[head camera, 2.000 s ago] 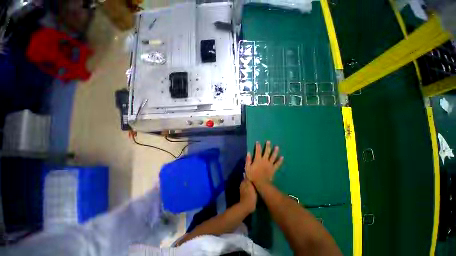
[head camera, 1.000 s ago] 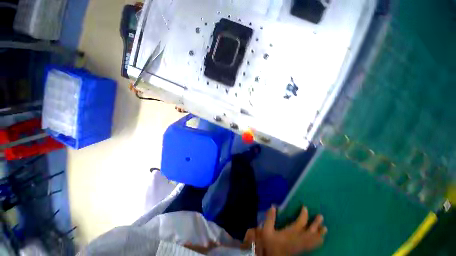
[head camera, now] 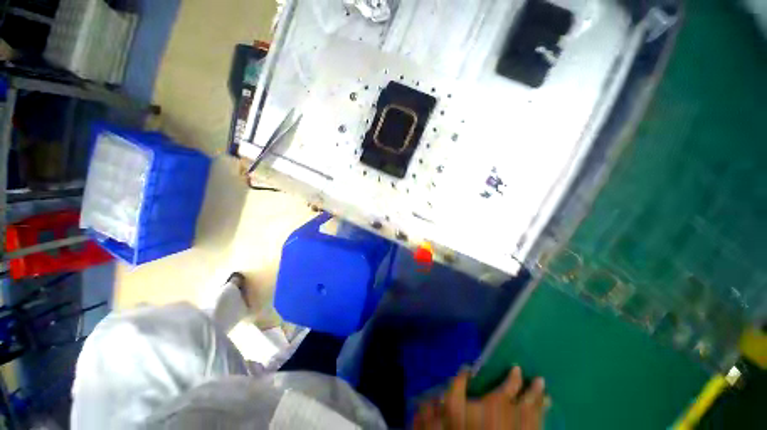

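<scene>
My right hand (head camera: pixel 494 410) lies on the green mat (head camera: pixel 597 357) at the bottom edge, cut off by it, fingers apart and holding nothing visible. A patch of skin left of it may be my left hand, but it is cut off and blurred. On the white machine plate (head camera: pixel 336 80), above and left of my right hand, lies a black fixture (head camera: pixel 376 158) with a thin rounded-square metal frame (head camera: pixel 383 128) in its middle. A second black block (head camera: pixel 526 50) lies farther back. Neither hand touches them.
Tweezers (head camera: pixel 277 138) lie near the machine's front left corner. The red button (head camera: pixel 423 254) is on its front. A blurred clear tray (head camera: pixel 664 277) is on the mat. A blue stool (head camera: pixel 324 281) and blue crate (head camera: pixel 172 197) are on the floor. White clothing (head camera: pixel 143 361) fills the lower left.
The view has turned left toward the machine, which looks larger and tilted. My right hand has shifted to the bottom edge of the picture, and my left hand is no longer clearly visible.
</scene>
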